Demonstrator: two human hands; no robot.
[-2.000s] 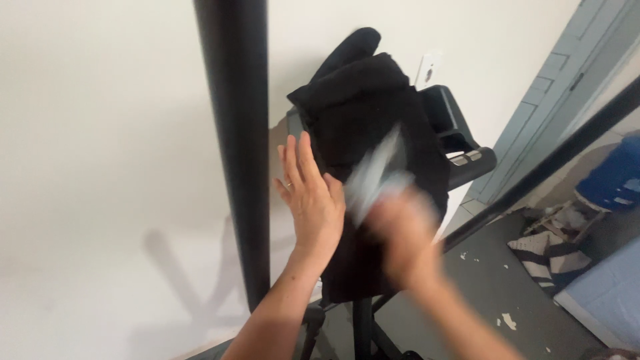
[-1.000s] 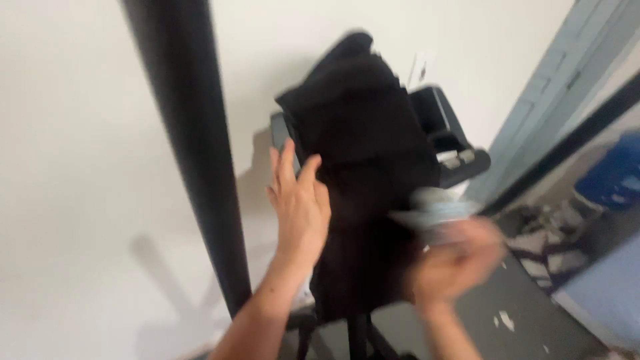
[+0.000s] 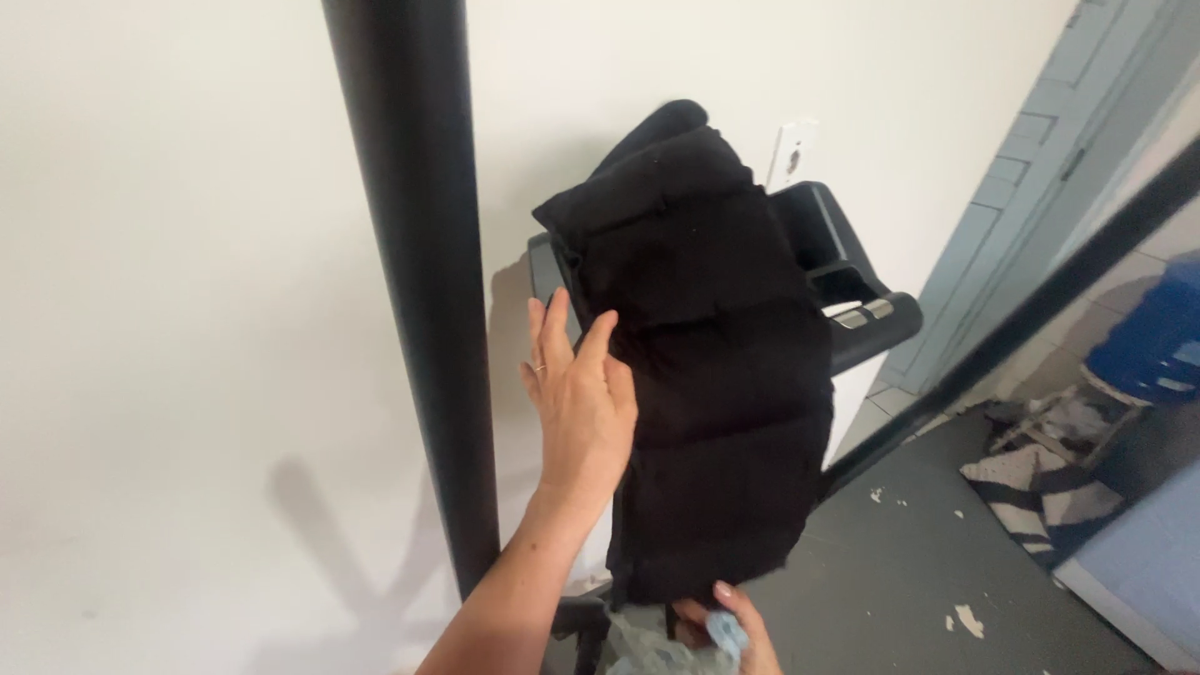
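Observation:
A black quilted fabric pad [image 3: 722,375] with stitched cross seams lies draped over the dark plastic console of an exercise machine [image 3: 844,244]. My left hand [image 3: 586,403], with a ring on one finger, rests against the pad's left edge, fingers spread. At the pad's lower end is my right hand [image 3: 736,628], partly cut off by the frame's bottom. It holds a crumpled light blue and whitish cloth [image 3: 675,647], just below the pad's bottom edge.
A thick black post [image 3: 417,281] rises left of the pad, beside the white wall. A thinner black bar [image 3: 1012,347] slants on the right. Behind are a wall socket [image 3: 792,155], a grey-blue door [image 3: 1012,178], a striped cloth [image 3: 1041,497] and a blue container [image 3: 1153,328].
My right hand has moved with the cloth from over the pad, past its right side, down to its bottom end. My left hand stays at the pad's left edge.

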